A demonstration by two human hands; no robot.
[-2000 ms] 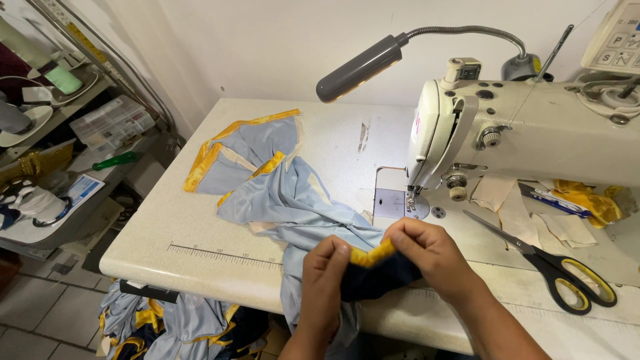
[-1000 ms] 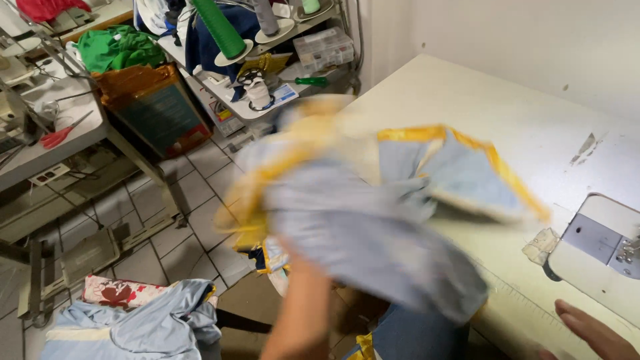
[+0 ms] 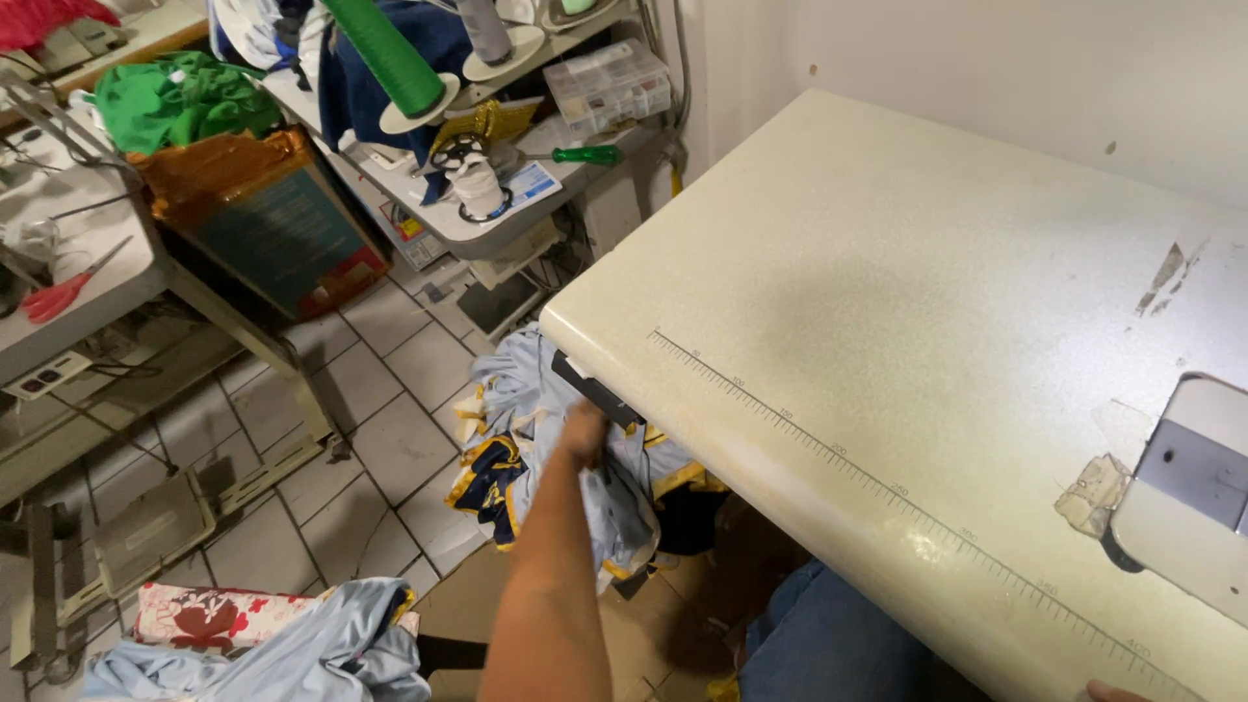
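My left hand (image 3: 583,434) reaches down past the front left edge of the sewing table (image 3: 877,244), over a pile of light blue, navy and yellow-edged fabric pieces (image 3: 624,517) below it. The hand is small and blurred, so whether its fingers hold cloth does not show. Of my right hand (image 3: 1116,690) only a fingertip appears, at the bottom right by the table's printed ruler. The sewing machine's needle plate (image 3: 1194,473) lies at the right edge.
More light blue fabric (image 3: 331,648) lies at the bottom left beside a red and white floral cloth (image 3: 219,616). A neighbouring table (image 3: 78,292) bears red-handled scissors (image 3: 73,291). A cardboard box (image 3: 283,229) stands behind, near a shelf with a green thread cone (image 3: 390,58).
The view has swung left. The blue and yellow fabric has left the tabletop, carried left by my left hand, which is now lower, beside the table edge. My right hand has mostly left view.
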